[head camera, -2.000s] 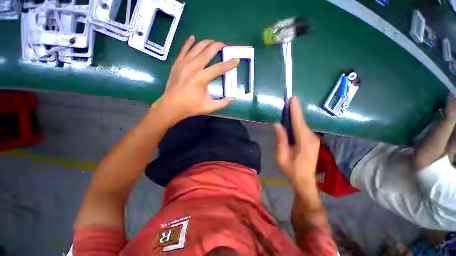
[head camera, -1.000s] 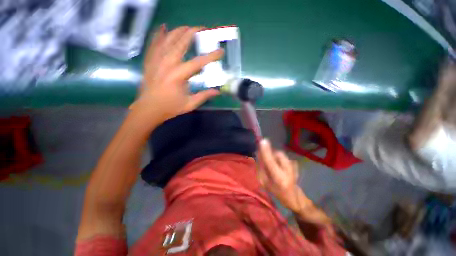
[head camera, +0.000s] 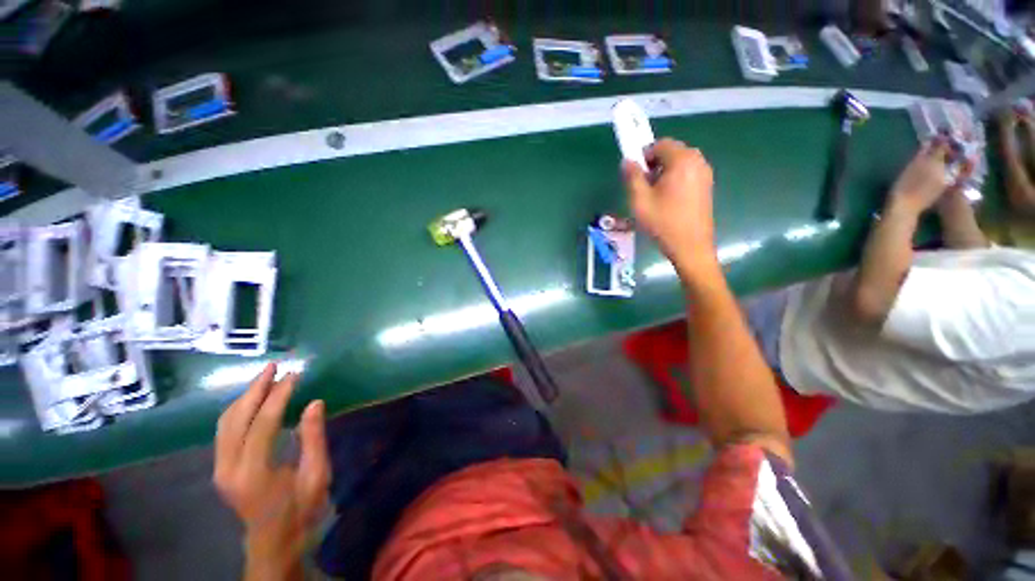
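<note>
My right hand (head camera: 678, 199) grips a white closed unit (head camera: 631, 134) by its lower end, above the bench near the metal rail. My left hand (head camera: 272, 460) is at the bench's front edge, fingers apart, with nothing seen in it; a small bright white patch shows at its fingertips, and I cannot tell what it is. The mallet (head camera: 493, 292) lies on the green bench (head camera: 375, 250) between my hands, yellow-green face to the left. An open unit (head camera: 611, 259) with blue and red parts lies on the bench below my right hand.
White front frames (head camera: 170, 295) lie in overlapping piles at left. Beyond the pale rail (head camera: 454, 127), the belt (head camera: 306, 68) carries several open units (head camera: 473, 53). A second mallet (head camera: 841, 159) lies at right. A person in a pale shirt (head camera: 908, 329) sits there, hands on a white part.
The mallet has left my right hand and lies on the bench. My right hand has moved forward with the white unit. My left hand has let go of the unit and moved left and back. The view shows more belt.
</note>
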